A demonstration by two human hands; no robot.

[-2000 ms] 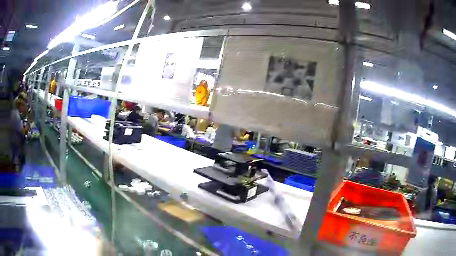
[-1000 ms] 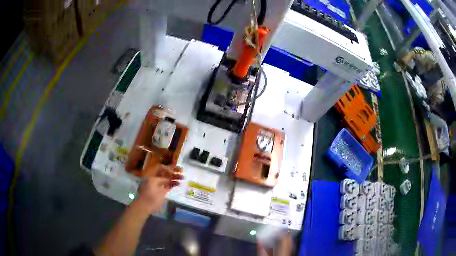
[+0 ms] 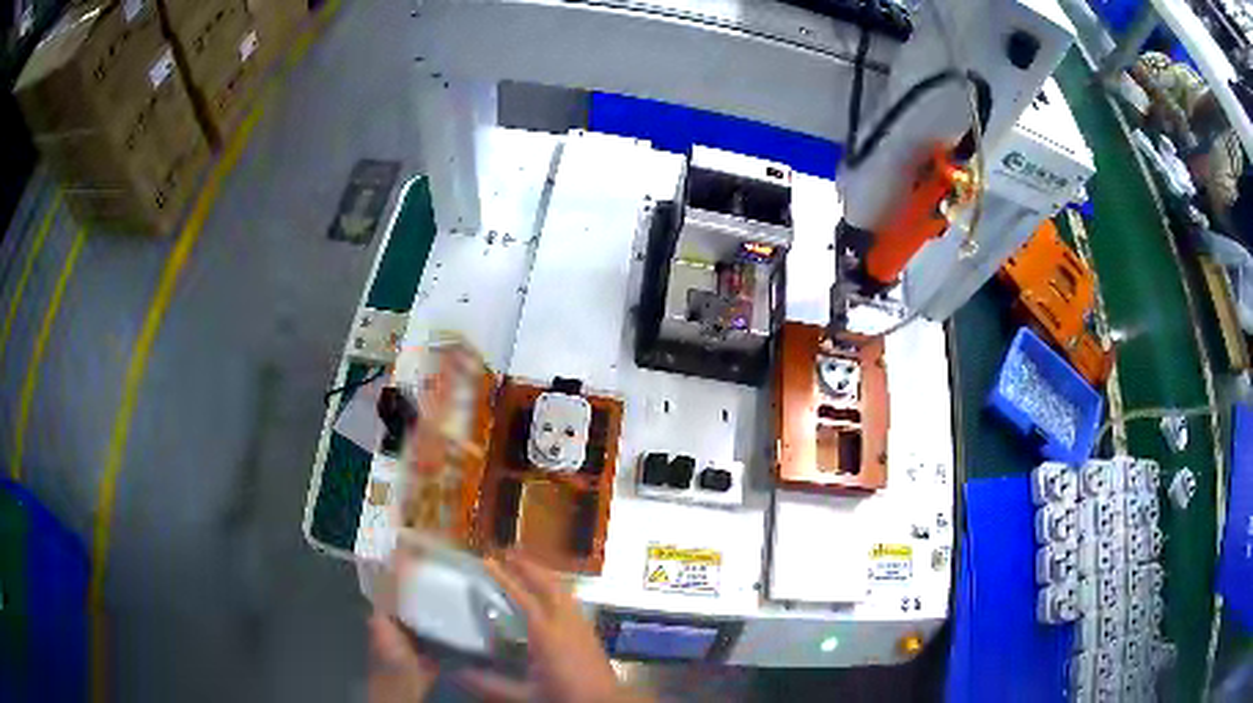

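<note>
A white housing (image 3: 454, 604), blurred, is held low in front of the machine's left part. My left hand (image 3: 399, 662) is at its left side and my right hand (image 3: 557, 635) at its right side; both are partly cut off by the bottom edge. Just beyond them, the left orange-brown fixture (image 3: 598, 511) holds another white housing (image 3: 559, 430) in its far part; its near cutout has none. A blurred orange cover (image 3: 443, 433) stands open at its left. The right fixture (image 3: 789, 426) holds a housing (image 3: 838, 376), with the orange screwdriver head (image 3: 910, 227) over its far end.
Black buttons (image 3: 669, 471) sit between the fixtures. The screw feeder (image 3: 721, 295) stands behind. At right are a blue screw bin (image 3: 1044, 396), orange spare fixtures (image 3: 1055, 286), rows of white housings (image 3: 1116, 577) and a green conveyor (image 3: 1147, 309). Cartons (image 3: 117, 117) stand at far left.
The view swung from the shelf down to the machine. My left hand has drawn back from the left fixture, whose cover now stands open. The screwdriver head has moved right, over the right fixture.
</note>
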